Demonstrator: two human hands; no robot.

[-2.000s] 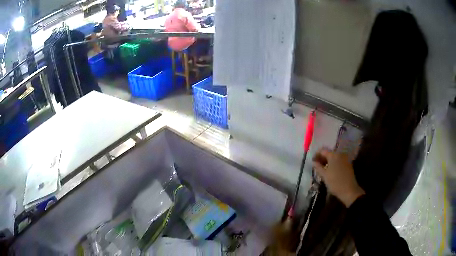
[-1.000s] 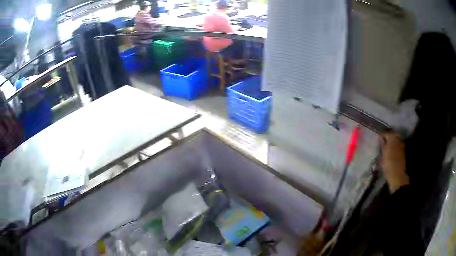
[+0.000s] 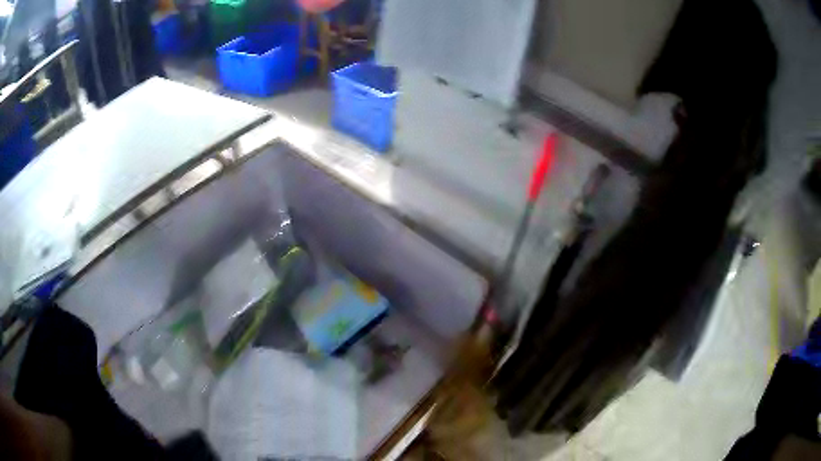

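Note:
The high-sided white desk [image 3: 360, 221] lies in front of me. In it are a blue-and-yellow box [image 3: 340, 315], a white packet [image 3: 236, 284], clear bags [image 3: 157, 358] and white paper [image 3: 284, 405]. A dark garment [image 3: 630, 279] hangs to the right, beside a red-handled rod [image 3: 543, 167]. A blurred, skin-toned part of my left hand [image 3: 25, 432] shows at the bottom left edge beside dark cloth. A small part of my right hand [image 3: 796, 449] shows at the bottom right edge below a dark sleeve. Both are cut off; their fingers and any hold are hidden.
A white table [image 3: 153, 135] stands beyond the desk at the left, with papers on its near end. Blue bins [image 3: 259, 67] stand on the floor behind. A white sheet [image 3: 455, 45] hangs on the panel ahead. Dark garments hang at the far left.
My right hand has left the hanging things beside the dark garment and is now low at the right edge. The view has tilted down. Dark cloth and skin now show at the bottom left.

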